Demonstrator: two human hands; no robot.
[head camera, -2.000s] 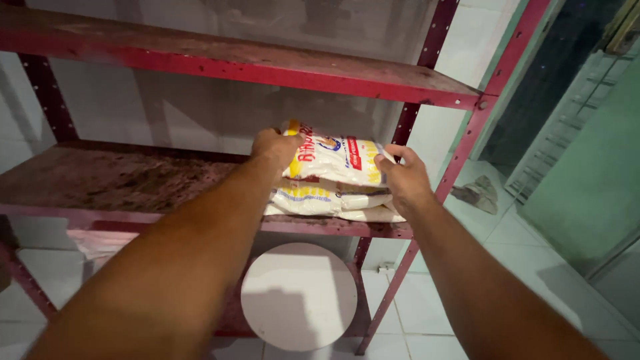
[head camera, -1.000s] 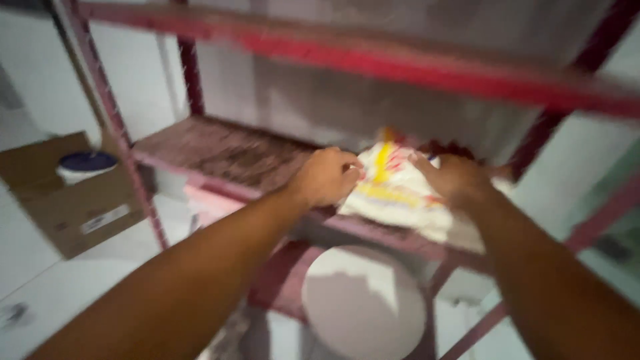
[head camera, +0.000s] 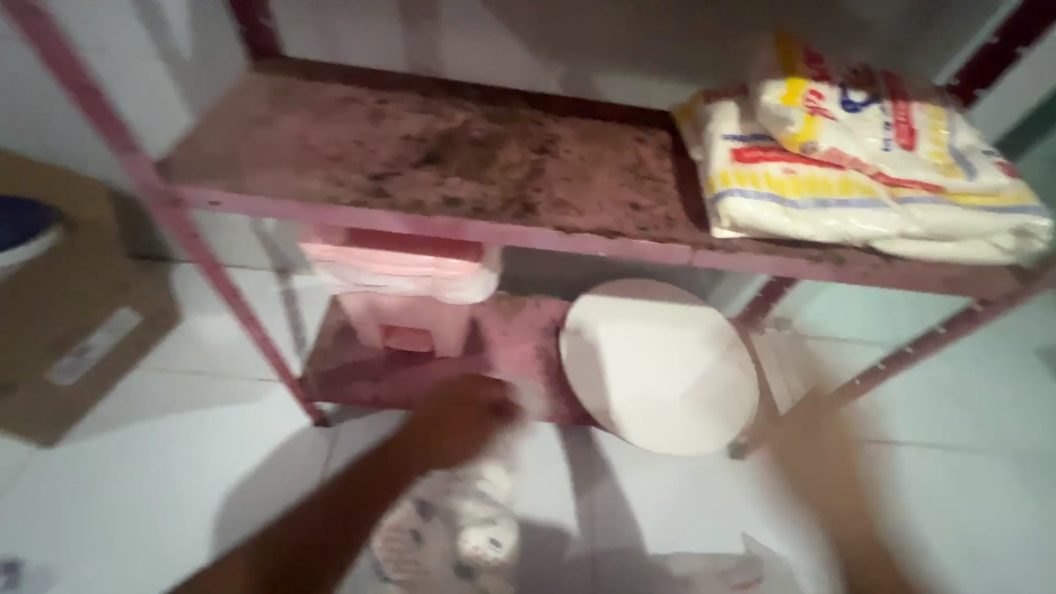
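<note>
A stack of white plastic packets with yellow, red and blue print (head camera: 825, 190) lies at the right end of the red metal shelf (head camera: 495, 157), one packet (head camera: 874, 115) resting on top. Below the shelf, my left hand (head camera: 466, 417) is in front of the bottom shelf, blurred, its fingers curled; whether it holds anything is unclear. My right hand (head camera: 800, 429), strongly blurred, is beside the right edge of a round white lid or disc (head camera: 660, 367). Under my left hand, low in the view, are white printed packages (head camera: 445, 528), partly hidden by my forearm.
A pink plastic container or stool (head camera: 404, 272) stands on the bottom shelf (head camera: 528, 355) at the left. An open cardboard box (head camera: 82, 330) with a blue-and-white round item (head camera: 25, 227) is at the far left. Slanted shelf posts (head camera: 157, 206) frame both sides.
Both hands have left the packets on the shelf and moved down to below shelf level. The packets now lie untouched. The view has turned down and left.
</note>
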